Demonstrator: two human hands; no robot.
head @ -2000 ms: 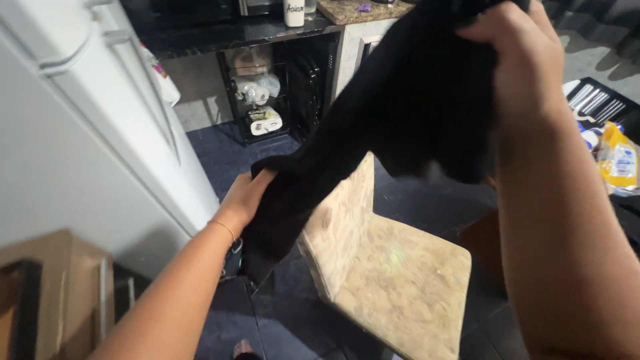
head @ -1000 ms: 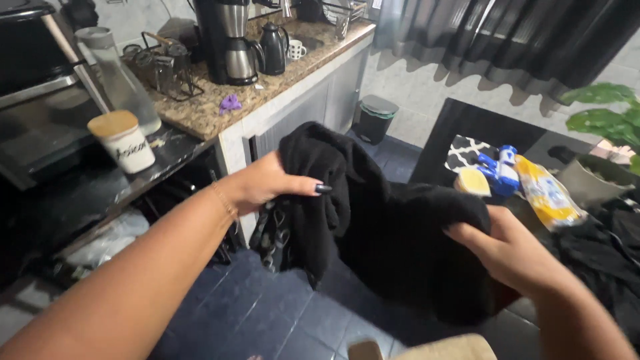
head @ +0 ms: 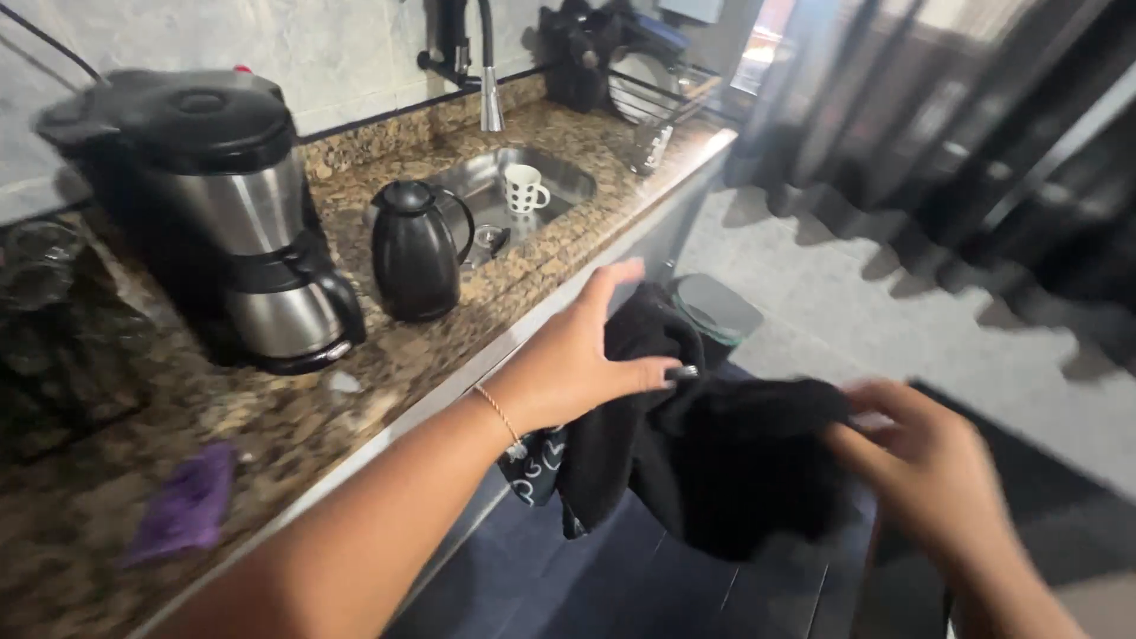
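A bunched black cloth garment (head: 745, 453) hangs in the air between my hands, over the dark tiled floor. My left hand (head: 586, 351), with a thin bracelet at the wrist, holds its left part; the thumb lies across the cloth and the index finger points up. A dark piece with white printed marks (head: 535, 466) hangs below that hand. My right hand (head: 914, 444) pinches the garment's right edge, and motion blurs it. Whether the garment is a top or trousers, I cannot tell from its folds.
Along the left runs a granite counter (head: 355, 417) with a coffee maker (head: 257, 222), a black thermal jug (head: 415, 253) and a purple cloth (head: 185, 506). A dotted mug (head: 524, 188) stands in the sink (head: 568, 184). Beyond are a lidded bin (head: 717, 306), dark curtains (head: 958, 133) and a dark table (head: 1021, 497).
The garment was stretched out between my hands two seconds ago and is now bunched, with my hands closer together. The view has swung from the fridge and chair to the sink counter.
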